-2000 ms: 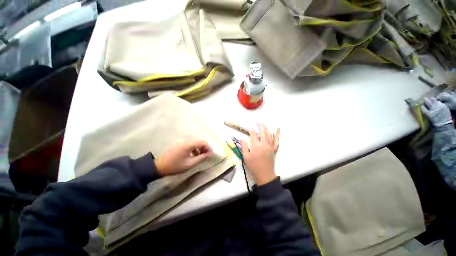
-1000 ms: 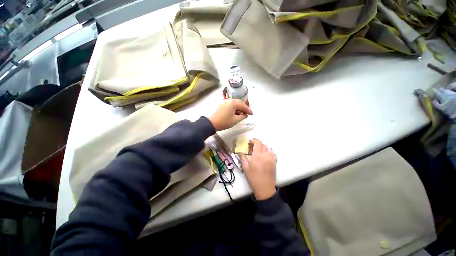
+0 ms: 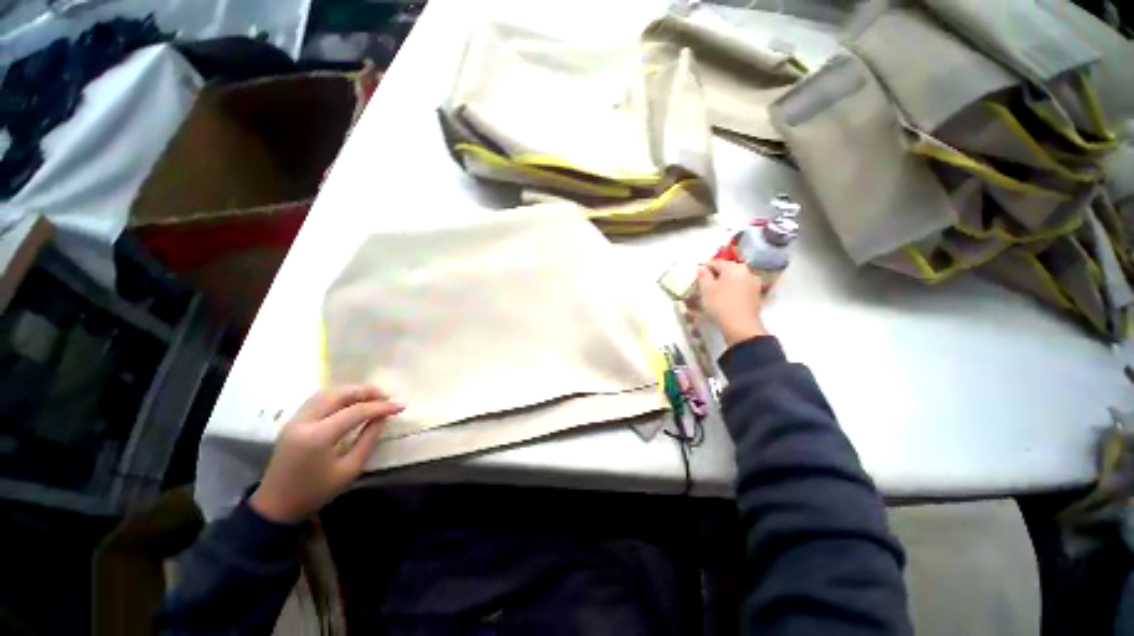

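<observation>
A beige bag body [image 3: 485, 311] lies flat on the white table [image 3: 920, 410], its folded band along the near edge. My left hand [image 3: 326, 447] is at its near left corner, with thumb and fingers on the edge. My right hand [image 3: 736, 298] is in front of the red and silver bottle [image 3: 774, 236]. A pale yellow rubber block [image 3: 678, 278] is at its fingertips; whether they grip it is unclear. A wooden-handled brush [image 3: 699, 338], the green awl handle [image 3: 674, 388] and pink snips [image 3: 693, 390] lie right of the bag body.
A folded beige piece with yellow edges [image 3: 560, 112] lies at the far side. A larger heap of such pieces [image 3: 871, 162] is at the far right. An open cardboard box [image 3: 243, 149] stands left of the table. Another beige piece [image 3: 964, 559] shows below the table's near edge.
The view has shifted left. My left hand has moved from near the bottle to the bag's near left corner. My right hand has moved farther away, beside the bottle. The bag body lies flatter.
</observation>
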